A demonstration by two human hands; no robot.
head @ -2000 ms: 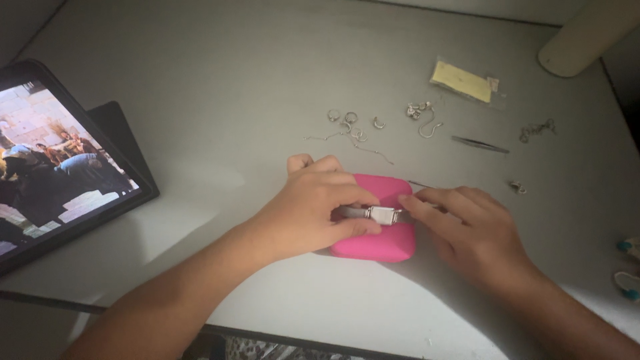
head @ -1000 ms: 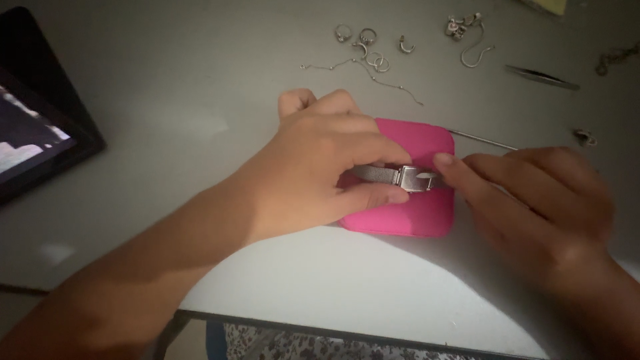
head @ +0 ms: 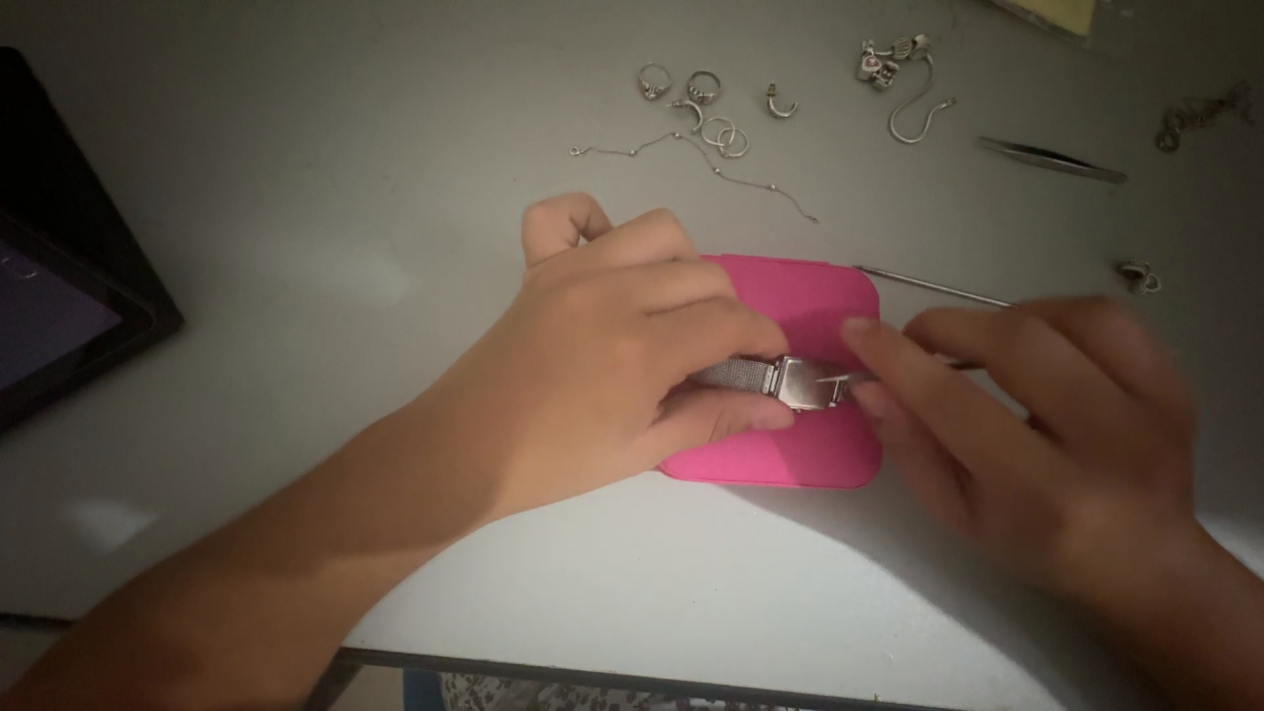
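My left hand (head: pixel 632 336) pinches a wristwatch (head: pixel 808 383) with a silver mesh strap between thumb and index finger. The watch lies over a pink rounded case (head: pixel 790 454), and its plain metal face side is up, probably the case back. From the right, my right hand (head: pixel 1027 415) holds a thin pointed metal tool (head: pixel 849 377) whose tip is over the watch; what kind of tool cannot be told. A thin metal rod (head: pixel 933 286) lies past the pink case's upper right corner, its far end hidden behind my right hand.
Beyond my hands lie several rings (head: pixel 703 89), a fine chain (head: pixel 746 183), a hoop earring (head: pixel 780 103), a charm bracelet (head: pixel 918 89) and tweezers (head: pixel 1052 158). Further right are a small jewellery piece (head: pixel 1139 276) and a tangled chain (head: pixel 1200 114). A tablet (head: pixel 89 247) stands at the left.
The view has moved closer. My right hand has shifted at the watch's right end, and the thin tool's tip now shows over the metal back. My left hand keeps its pinch on the watch.
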